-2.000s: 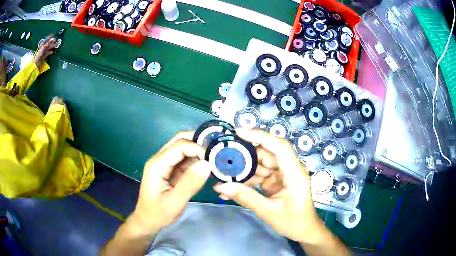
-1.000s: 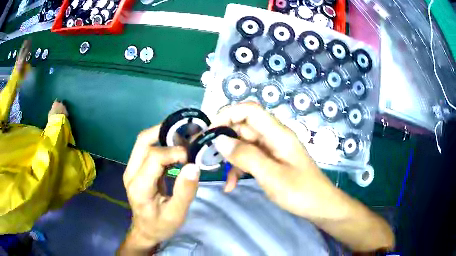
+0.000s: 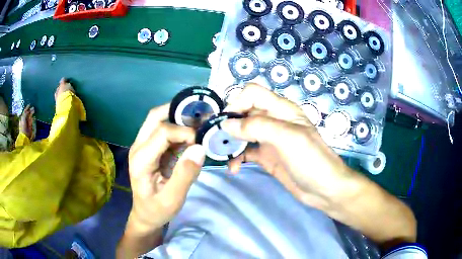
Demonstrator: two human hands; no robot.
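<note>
My left hand [image 3: 164, 157] grips a black-rimmed round disc unit [image 3: 195, 109] with a silver-white ring and a grey-blue centre. My right hand [image 3: 278, 131] grips a second round disc unit [image 3: 224, 142] with a pale centre and a small dark hole. The two discs overlap at their edges in front of my chest, the right one lower and in front. My fingers hide parts of both rims. A clear plastic blister tray [image 3: 324, 71] with rows of similar discs lies beyond my right hand.
Loose pale discs [image 3: 144, 35] lie on the green surface [image 3: 116, 81]. A red parts bin [image 3: 114, 11] is cut off at the top. A person in yellow [image 3: 61, 167] is at the left. A white roll [image 3: 376, 163] sits by the tray's lower corner. Clear plastic [image 3: 423, 66] lies at right.
Against two seconds ago, the discs are held further left and higher in view, less squarely overlapped. Both hands still grip them. The view has shifted, and the yellow-clad person's arms have moved.
</note>
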